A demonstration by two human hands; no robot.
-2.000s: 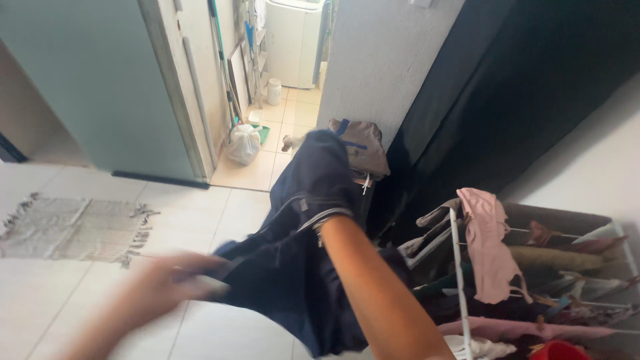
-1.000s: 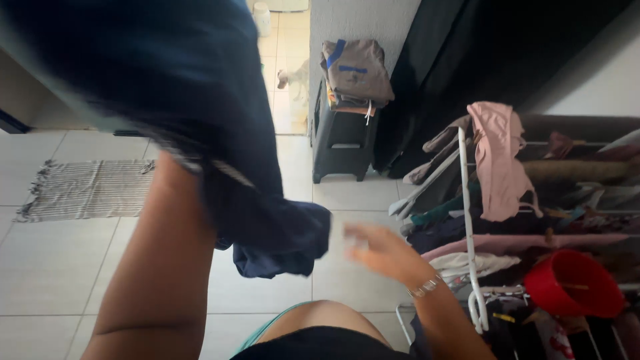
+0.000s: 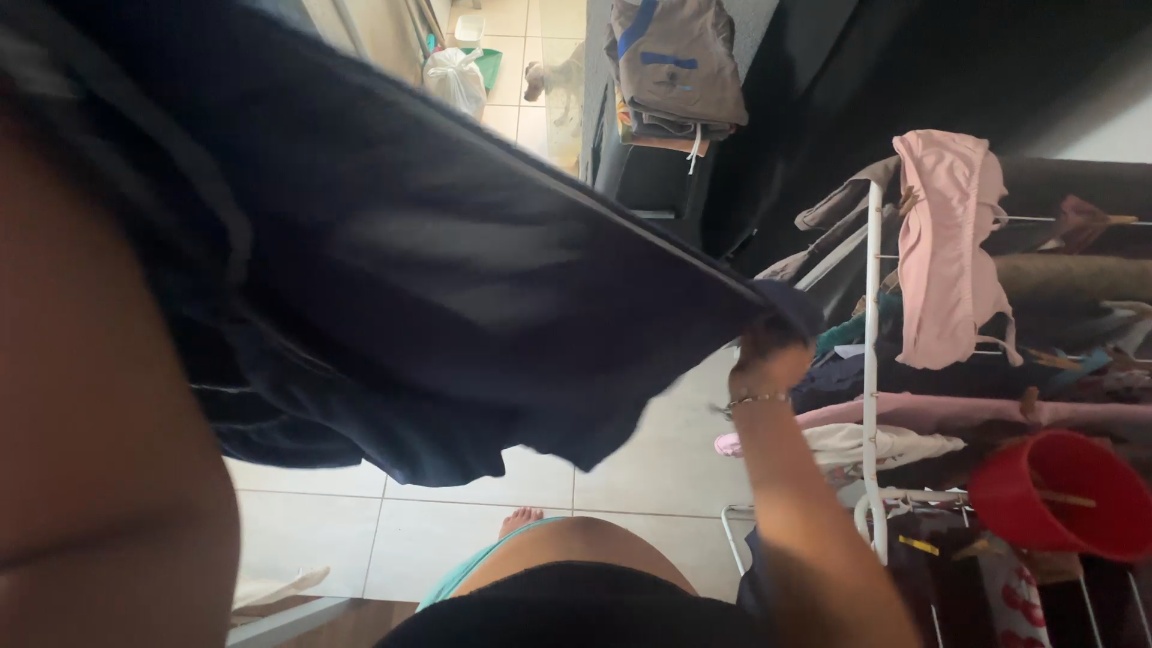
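Note:
A dark navy garment (image 3: pixel 468 261) is stretched from the upper left of the view to the right of centre. My right hand (image 3: pixel 776 355), with a bracelet at the wrist, grips its right end beside the drying rack. At the left edge my left arm reaches up under the cloth, and the left hand itself is out of sight, hidden by the garment or beyond the frame. The lower edge of the cloth hangs in loose folds above the tiled floor.
A white drying rack (image 3: pixel 871 360) at the right carries a pink garment (image 3: pixel 949 247), other clothes and a red bucket (image 3: pixel 1062 495). Folded clothes (image 3: pixel 679 72) lie on a dark stool at the top. A white plastic bag (image 3: pixel 454 81) and a dog (image 3: pixel 562 90) are beyond the doorway.
My right hand, apart from the cloth a second ago, now holds its end further right. The garment, bunched around an arm earlier, is spread out across the view.

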